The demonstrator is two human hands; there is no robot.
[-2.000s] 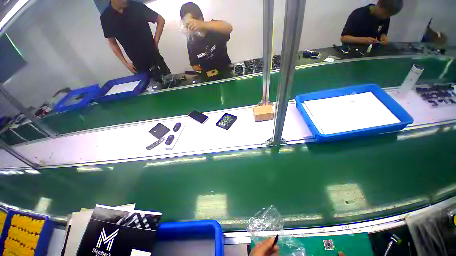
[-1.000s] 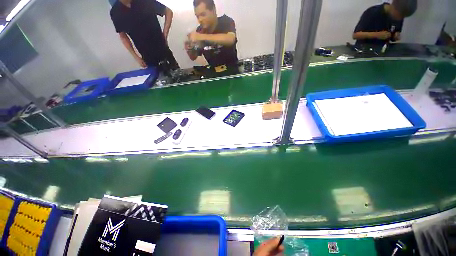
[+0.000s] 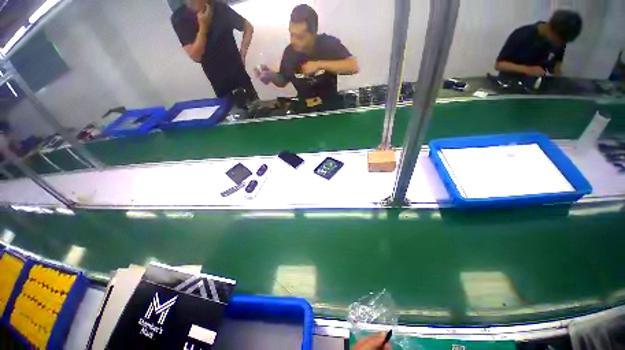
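Observation:
A hand point(image 3: 372, 341), cut off by the bottom edge, shows at the lower middle; which of my hands it is cannot be told. A small dark stick point(image 3: 388, 335) shows at its fingertips. A crinkled clear plastic bag point(image 3: 373, 311) lies just beyond and beside the fingers, over the edge of the green work mat point(image 3: 425, 344). No second hand shows. A black printed packaging stack point(image 3: 161, 311) with a white "M" logo lies at the lower left, beside an empty-looking blue bin point(image 3: 306, 321).
Blue bins hold yellow parts point(image 3: 42, 304) at the far left. A green belt point(image 3: 226, 246) runs across. A white shelf holds a blue tray point(image 3: 445, 179), a small brown box point(image 3: 382, 161) and black parts. A metal post point(image 3: 419, 102) rises midway. Several people are opposite.
The view has shifted, so the hand and mat now sit lower and are more cut off. The standing person opposite has raised a hand to the face; the person beside has lowered the held item.

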